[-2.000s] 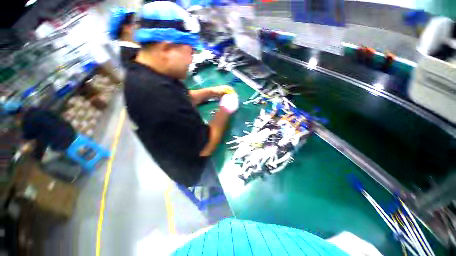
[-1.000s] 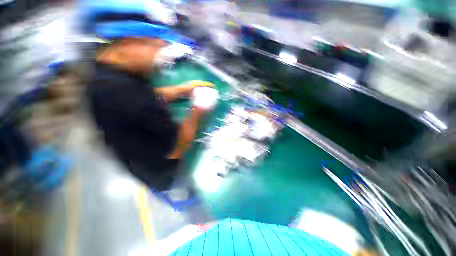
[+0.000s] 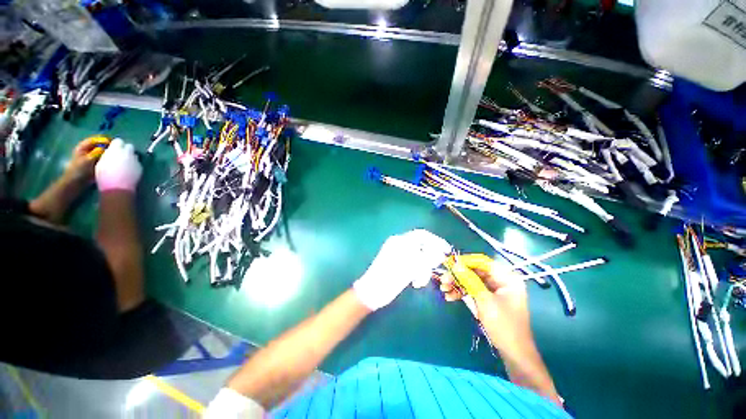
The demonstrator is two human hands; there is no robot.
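My left hand [image 3: 401, 266] wears a white glove. Its fingertips meet those of my right hand [image 3: 491, 290], which has yellow covers on thumb and finger. Between them is a small wire harness [image 3: 454, 260]; thin dark and coloured wire ends show at the fingertips, and loose strands hang below my right hand. Any connector there is too small or hidden to tell. Just beyond my hands, straight harnesses [image 3: 491, 204] with blue plugs and white sleeves lie on the green mat [image 3: 343, 221], some crossing near my right hand.
A tangled harness pile [image 3: 229, 188] lies left. A neighbour's gloved hand [image 3: 119, 166] is at far left. An upright metal post [image 3: 474, 74] stands on the rail [image 3: 360, 141]. A rear harness pile [image 3: 572, 143], far-right harnesses [image 3: 707, 303], a blue bin [image 3: 695, 147] and a hanging white container [image 3: 695, 41] are right.
The view has swung from the neighbour to the bench in front of me. Both my hands are now fully in view, together at the harness; before, they were mostly cut off or hidden.
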